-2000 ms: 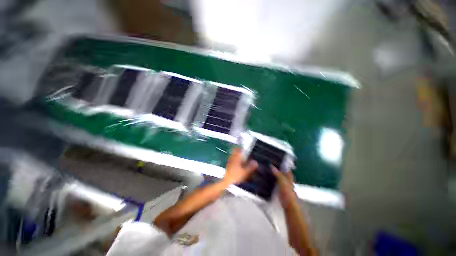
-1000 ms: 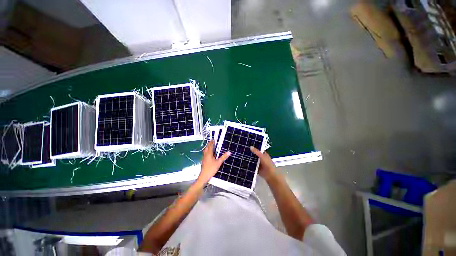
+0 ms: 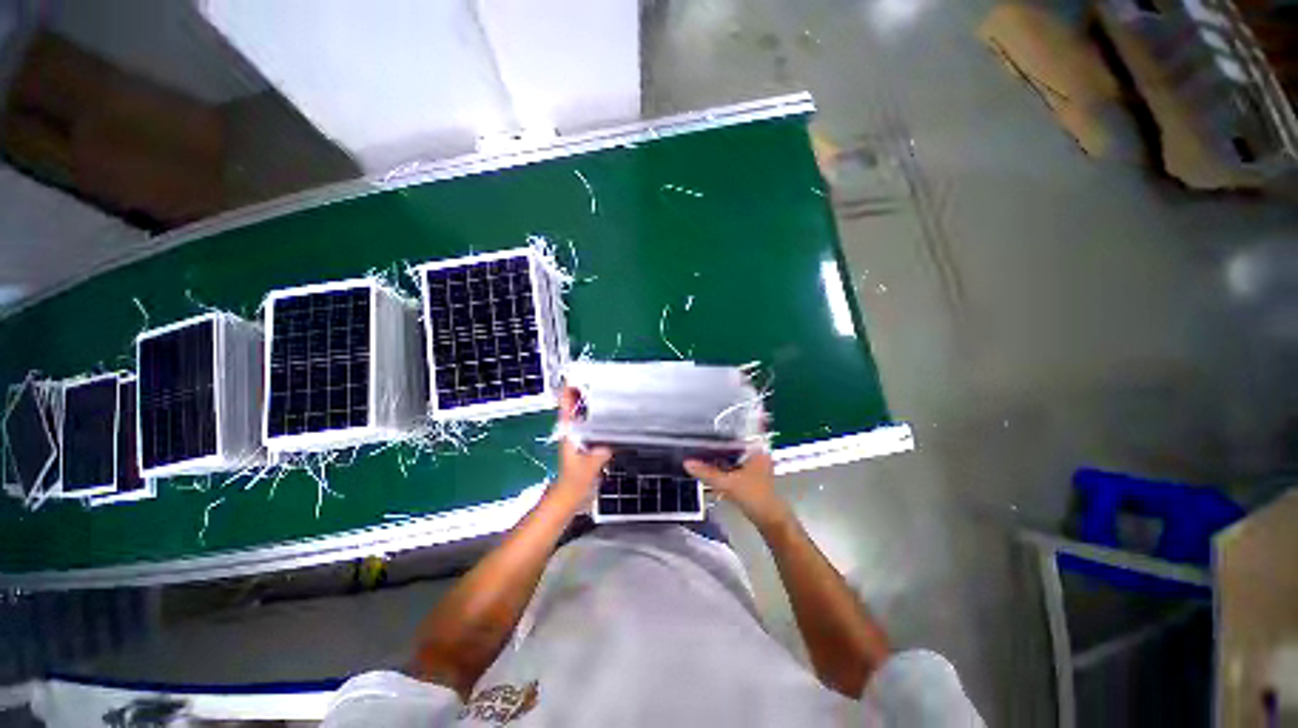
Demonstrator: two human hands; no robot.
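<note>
A panel stack is between my two bare hands at the near edge of the green conveyor belt. Its pale layered side faces up, and a dark gridded panel face shows below it, near my body. My left hand grips its left end. My right hand grips its right end. Thin white edge trimmings stick out from both ends. Another panel stack stands just left of it, dark grid up, with white strips along its edge.
More panel stacks stand in a row to the left, and loose panels lie at the far left. White trimmings lie on the belt. A white cabinet is behind. A blue plastic stool and tan cardboard are at the right.
The stack in my hands has tipped, so its layered side now shows instead of its full gridded face. My hands have moved to its two ends. The blurred view has steadied.
</note>
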